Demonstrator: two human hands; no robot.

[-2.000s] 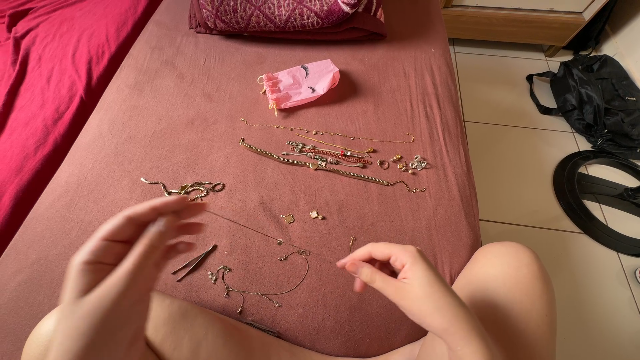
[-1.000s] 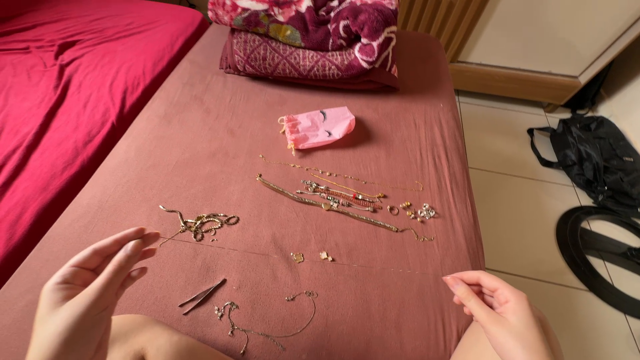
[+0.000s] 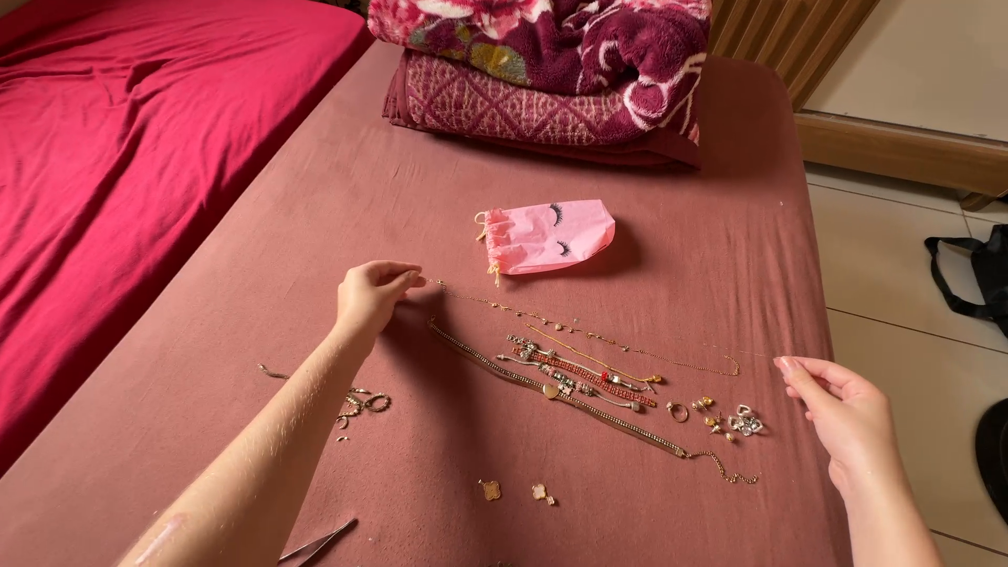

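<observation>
My left hand (image 3: 381, 296) pinches one end of a thin fine chain at the upper left of the laid-out jewelry. The other end is between the thumb and fingers of my right hand (image 3: 827, 394), at the right edge of the bed; the chain's middle is hardly visible. Just below lies a beaded gold necklace (image 3: 557, 325). Beneath that are a short gold chain (image 3: 571, 350), red and charm bracelets (image 3: 583, 374), a flat metal chain necklace (image 3: 488, 362), a ring (image 3: 677, 412) and small earrings (image 3: 745, 421). Two clover-shaped pendants (image 3: 491, 490) lie nearer me.
A pink drawstring pouch (image 3: 551, 235) with printed eyelashes lies beyond the jewelry. Folded blankets (image 3: 543, 87) stand at the bed's far end. Tangled chains (image 3: 376, 402) are partly behind my left forearm, with metal tweezers (image 3: 321, 542) close to me. A black bag (image 3: 976, 276) is on the tiled floor.
Both hands have moved away from me, from the near part of the bed to the laid-out necklaces, with the thin chain between them. The tangled chains are now partly covered by my left forearm.
</observation>
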